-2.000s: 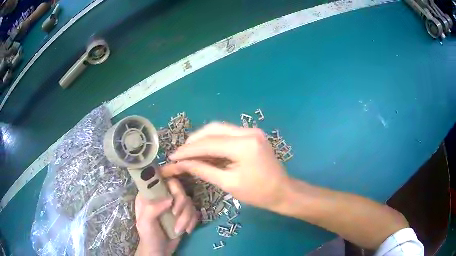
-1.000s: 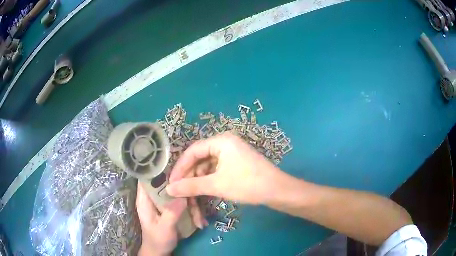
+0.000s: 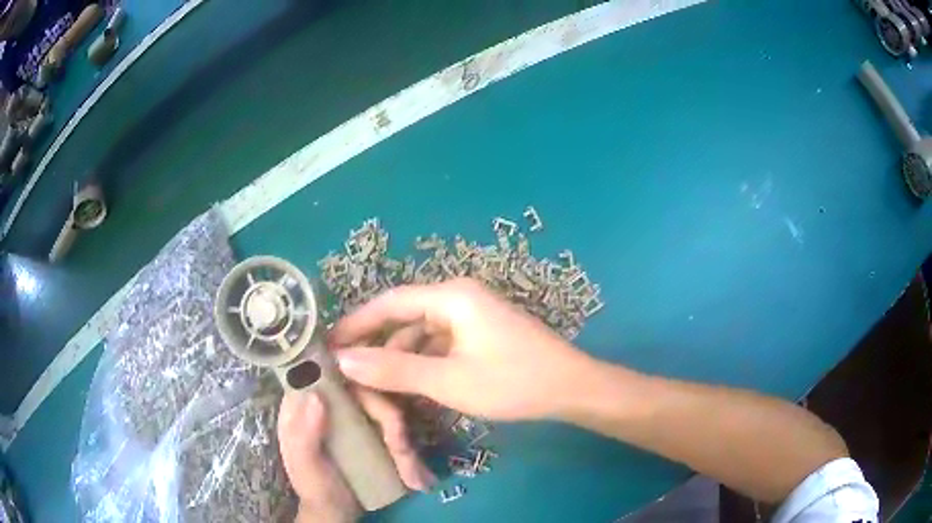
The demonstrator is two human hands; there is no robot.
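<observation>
A beige fan body (image 3: 353, 449) lies tilted in my left hand (image 3: 317, 460), its round spoked grille facing up and its handle pointing down and right. A dark oval opening shows on the handle just below the drum. My left hand wraps the handle from below. My right hand (image 3: 460, 347) has its thumb and fingertips together at the handle's right edge beside the opening; whether a clip is between them is hidden. Loose small U-shaped clips (image 3: 542, 286) lie in a pile behind and under my right hand.
A shiny clear plastic bag of clips (image 3: 184, 378) bulges at the left. One body (image 3: 77, 215) lies on the dark green belt beyond the white strip (image 3: 409, 110). Another body (image 3: 899, 123) lies at the right edge, with several more (image 3: 894, 26) in the far right corner.
The body in my left hand has turned, and the small slot below the oval no longer shows. The belt body has moved left and nearer. A body has appeared at the right edge.
</observation>
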